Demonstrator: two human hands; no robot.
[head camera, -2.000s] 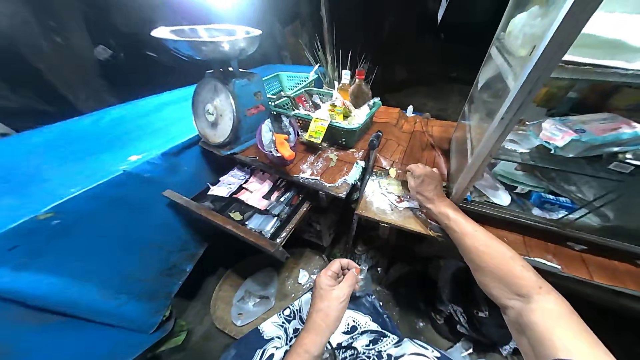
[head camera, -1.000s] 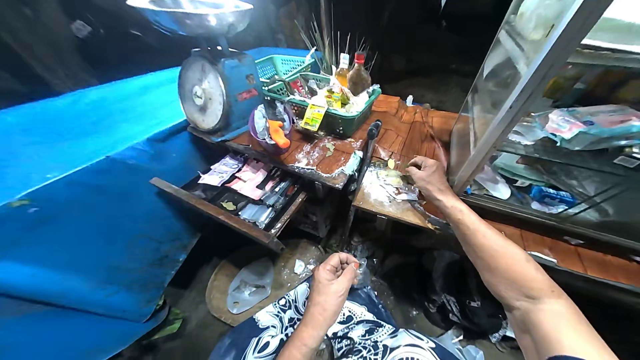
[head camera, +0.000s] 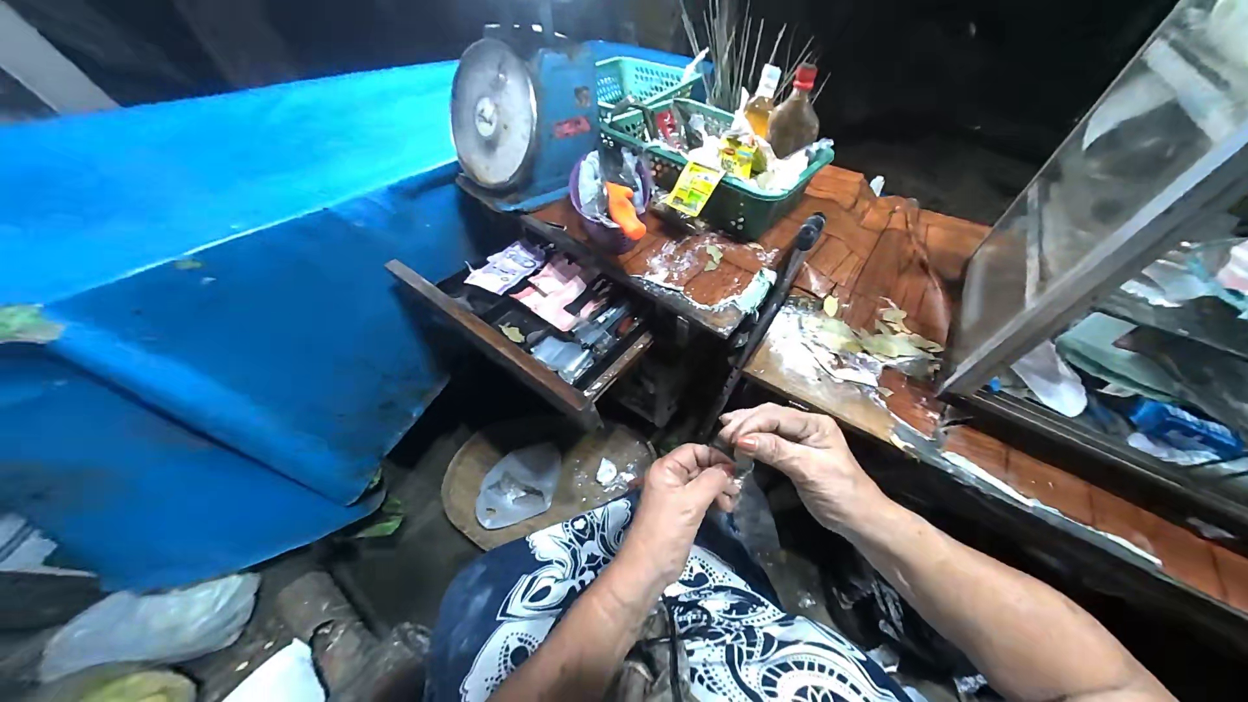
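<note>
My left hand (head camera: 685, 497) and my right hand (head camera: 795, 453) meet above my lap, fingertips close together. Between them is a small, thin, clear plastic bag (head camera: 743, 468), pinched by both hands; its contents are too small to make out. Dried bay leaves (head camera: 892, 341) lie in a loose pile on the worn, white-dusted corner of the wooden counter, beyond my right hand. A clear plastic bag (head camera: 519, 485) rests on a round wooden board (head camera: 468, 492) to the left of my left hand.
An open drawer (head camera: 487, 341) holds banknotes and packets. On the counter stand a dial scale (head camera: 522, 122), a purple basket (head camera: 609, 234) with an orange-handled item, and a green basket (head camera: 736, 210) with bottles and sachets. A glass cabinet (head camera: 1082, 224) is at the right.
My right hand has come back from the leaves on the counter to beside my left hand over my lap. The view has shifted.
</note>
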